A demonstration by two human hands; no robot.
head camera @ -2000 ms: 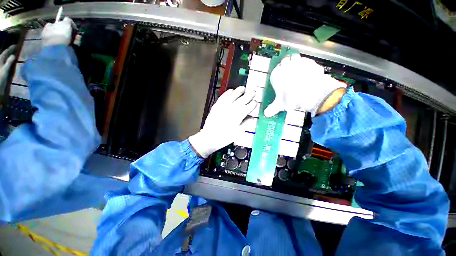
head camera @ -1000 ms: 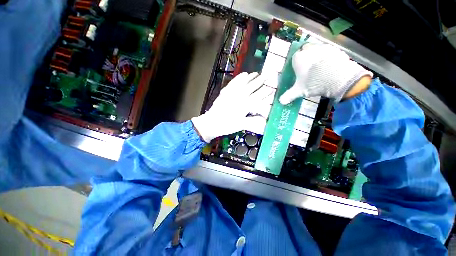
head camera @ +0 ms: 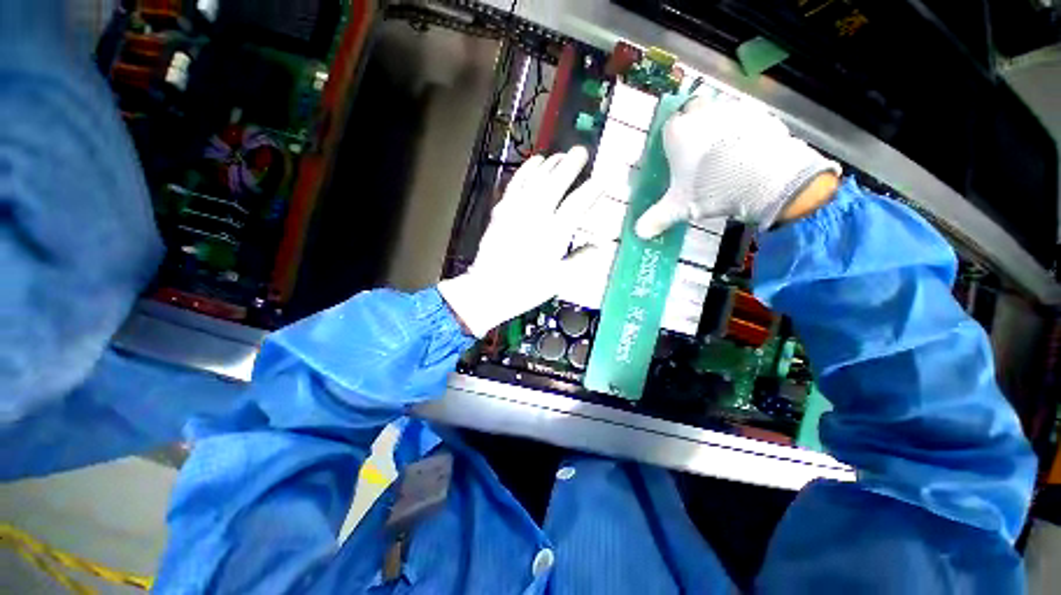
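Observation:
The long green strip board (head camera: 634, 302) lies lengthwise over the main circuit board (head camera: 733, 366), between two columns of white blocks (head camera: 619, 145). My right hand (head camera: 739, 163), in a white glove, is on the strip's upper part, with the thumb across its face and the other fingers near its far end. My left hand (head camera: 524, 244), also gloved, rests on the left column of white blocks with its fingers spread and holds nothing. Black round cans (head camera: 559, 337) show below my left hand. An orange coil (head camera: 750, 316) shows right of the blocks.
The near metal rail (head camera: 652, 439) and far rail (head camera: 582, 41) run along the boards. Left of an open gap (head camera: 407, 151) lies another board (head camera: 209, 221) with a multicoloured ring coil. Another person's blue sleeve (head camera: 70, 209) covers the left side. A small green board piece (head camera: 814, 416) is at lower right.
The other person's gloved hands, over the left board two seconds ago, are out of view. My left hand's fingers have shifted slightly left on the blocks. My right hand stays on the strip.

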